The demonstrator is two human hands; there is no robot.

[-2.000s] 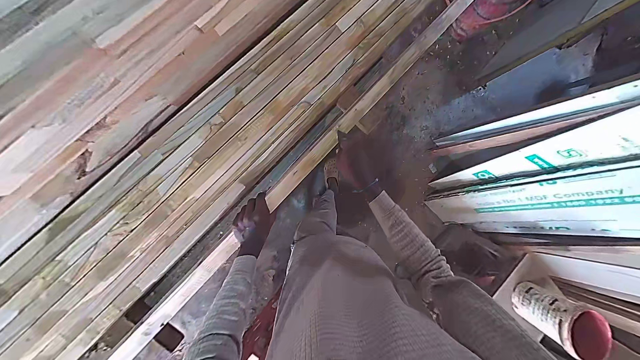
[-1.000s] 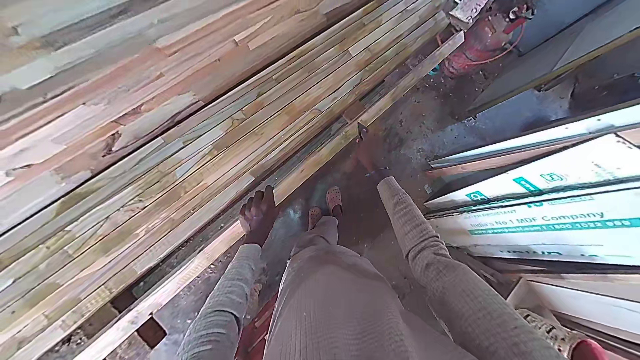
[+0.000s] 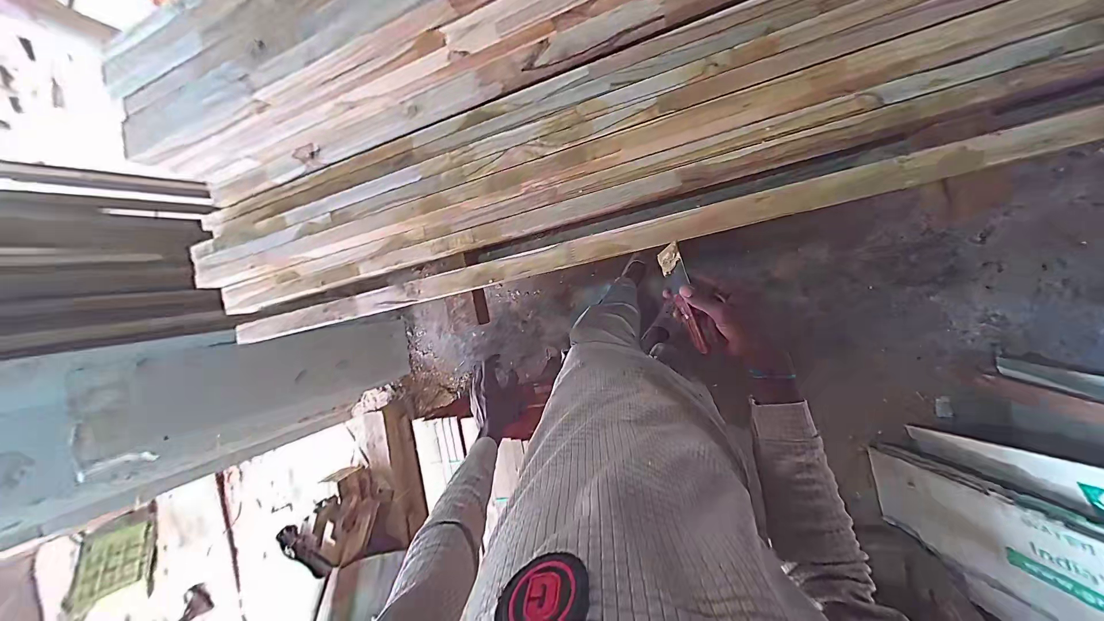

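My right hand [image 3: 720, 315], right of centre, grips a small hand tool with a reddish handle [image 3: 690, 326] and a flat blade that looks like a putty knife. Something pale and yellowish [image 3: 668, 258] is at the blade's tip, just below the edge of a long wooden strip [image 3: 552, 257]. That strip lies along the near side of a stack of jointed wooden boards [image 3: 552, 129]. My left hand [image 3: 493, 397] hangs beside my leg, away from the wood and in shadow; its fingers are too dark to read.
Printed boards [image 3: 966, 517] lean at the lower right. A grey ledge [image 3: 207, 414] runs along the left, below more stacked dark boards [image 3: 103, 267]. A wooden post [image 3: 392, 474] stands at the lower left, and concrete floor [image 3: 862, 250] shows beside the stack.
My left hand has left the long wooden strip, on which it rested in both earlier frames, and is now lower beside my leg. The view has turned toward the left end of the stack.
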